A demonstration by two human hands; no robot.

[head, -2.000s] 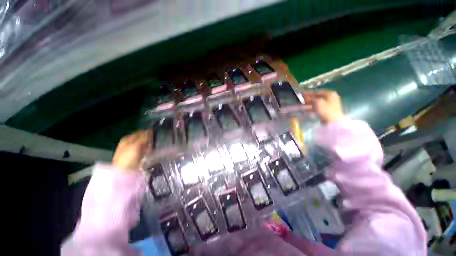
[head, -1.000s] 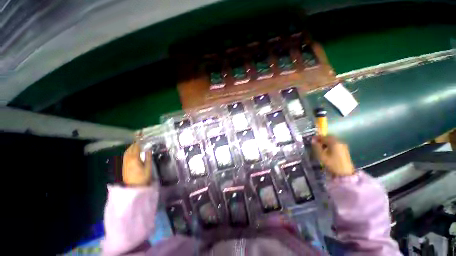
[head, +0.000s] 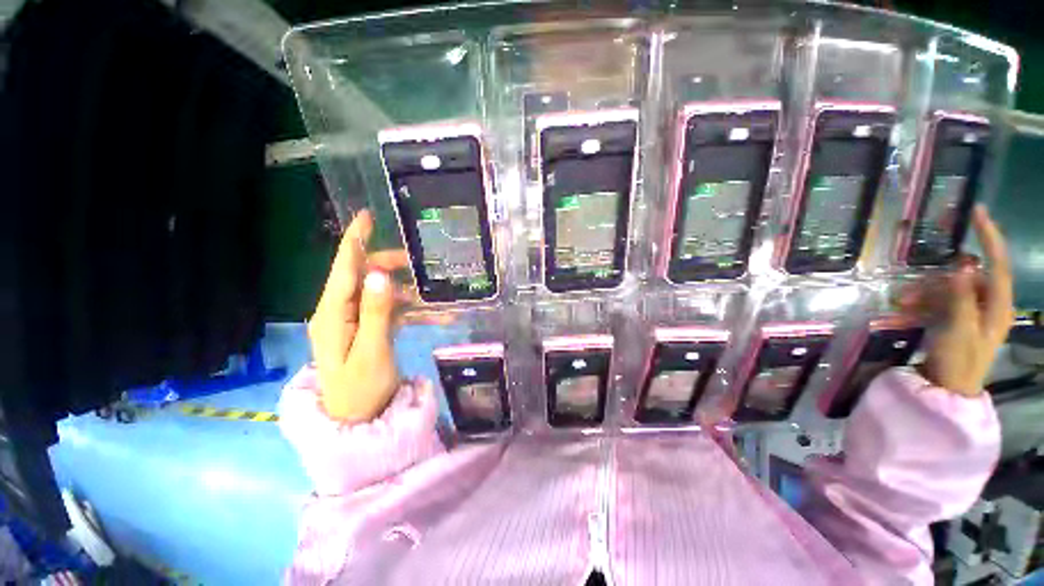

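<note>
A clear blister tray (head: 658,300) is held up close in front of my chest and fills the upper middle of the view. It holds two rows of phone units (head: 590,206) with black faces, bright reflections and thin pink edges. My left hand (head: 364,326) grips the tray's left edge, thumb in front and some fingers behind it. My right hand (head: 967,309) grips the right edge, its fingers partly seen through the plastic.
Blue floor (head: 172,469) with yellow-black tape (head: 229,413) lies at the lower left. A black dark area (head: 126,206) stands at the left. Grey-white machinery (head: 996,532) is at the lower right. The dark-green bench is mostly hidden behind the tray.
The held tray has come up from over the bench, closer to my face, and looks larger. The brown board, paper slip and yellow-orange tool no longer show clearly. Both hands still hold the tray.
</note>
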